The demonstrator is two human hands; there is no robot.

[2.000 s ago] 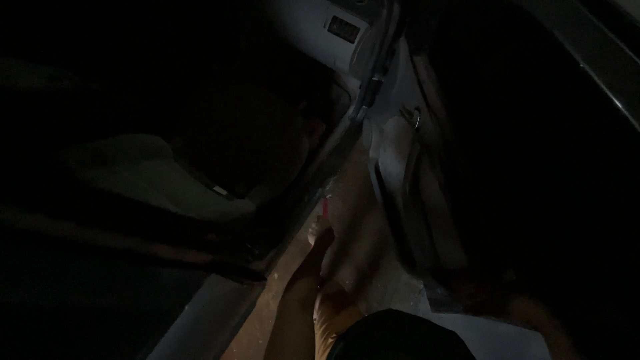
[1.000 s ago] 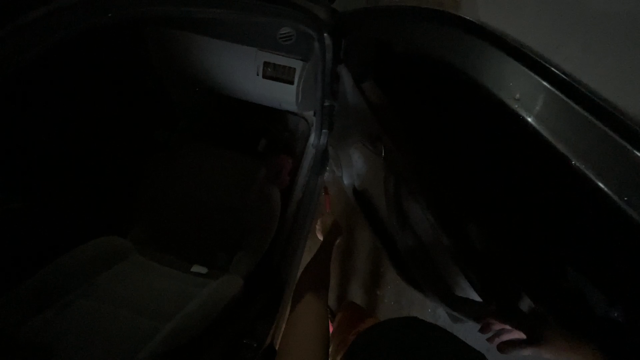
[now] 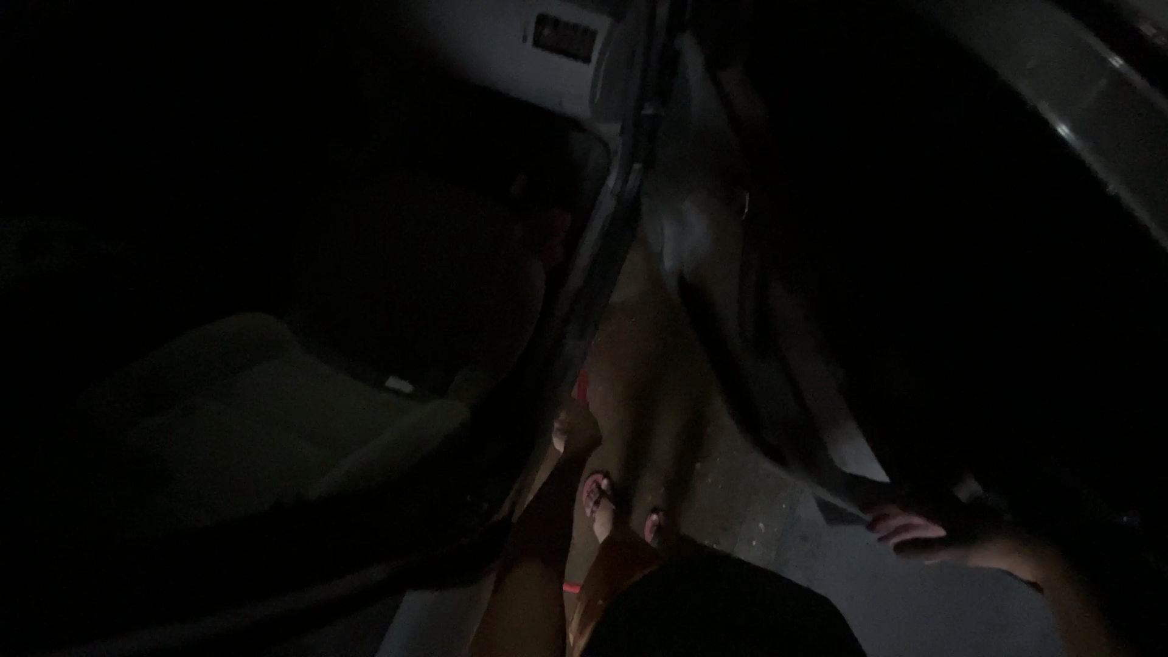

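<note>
My left hand [image 3: 573,429] reaches down beside the car's door sill, its fingers closed around a thin red object [image 3: 581,385] whose kind I cannot tell. My right hand [image 3: 917,534] is at the lower right, fingers spread a little, at the edge of the open car door [image 3: 789,401]; darkness hides whether it grips that edge. Between the two hands, the sill [image 3: 584,283] and the door form a narrow gap with the ground showing below.
A cloth car seat [image 3: 265,429] is inside the car at the left, with a small pale piece [image 3: 399,384] on its side. The dashboard end with a dark vented panel [image 3: 564,38] is at the top. My feet in sandals [image 3: 599,493] stand on the ground [image 3: 730,493].
My right hand, out of view two seconds ago, came into view at the door's edge and now shows more fully. My left hand stays low by the sill with the red object.
</note>
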